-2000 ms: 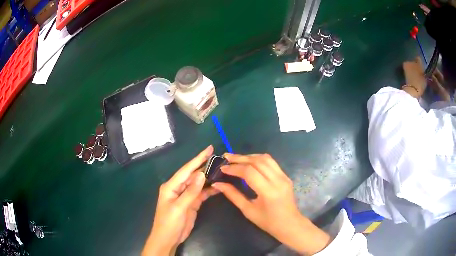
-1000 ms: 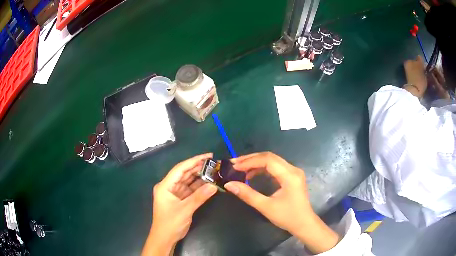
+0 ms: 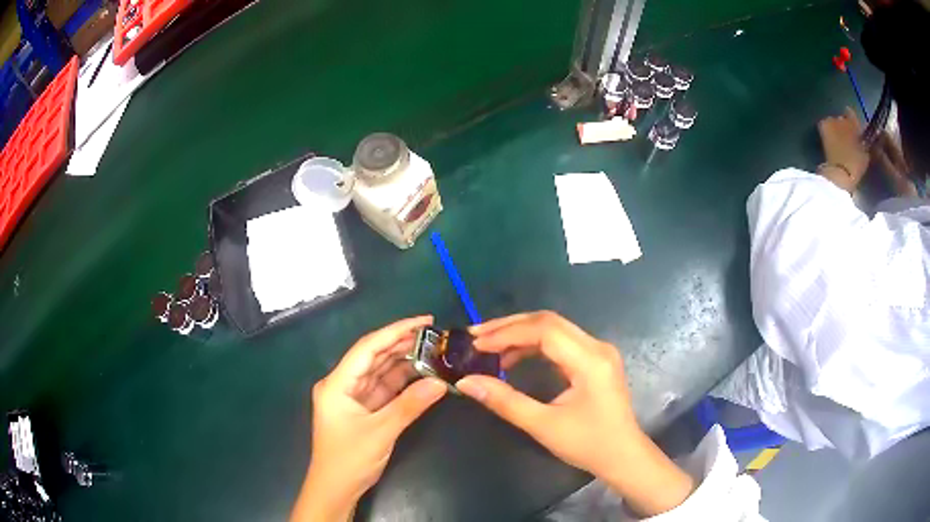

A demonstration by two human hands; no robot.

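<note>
My left hand (image 3: 372,393) holds the silver-rimmed watch case (image 3: 428,352) between thumb and fingers. Its open face shows silver and gold-orange bits inside. My right hand (image 3: 556,393) holds the dark screen (image 3: 471,357) by thumb and fingertips, just right of the case. The screen is tilted and overlaps the case's right part; the gold-orange bit lies between them. Whether the two are joined there I cannot tell. Both hands are above the dark-green mat, and the blue stick (image 3: 455,277) lies just beyond, its near end hidden behind my right hand.
Black tray (image 3: 230,267) with white wipes (image 3: 296,260), clear lid (image 3: 322,185) and solvent bottle (image 3: 400,194) stand ahead. Round parts (image 3: 184,306) lie left of the tray, more (image 3: 661,87) by the metal upright (image 3: 609,41). A single wipe (image 3: 598,217) lies ahead right. A white-sleeved person (image 3: 826,296) sits right.
Two seconds ago the screen and case were close together in my fingers. They then came apart, showing the inside of the case. Since one second ago the screen has tilted slightly.
</note>
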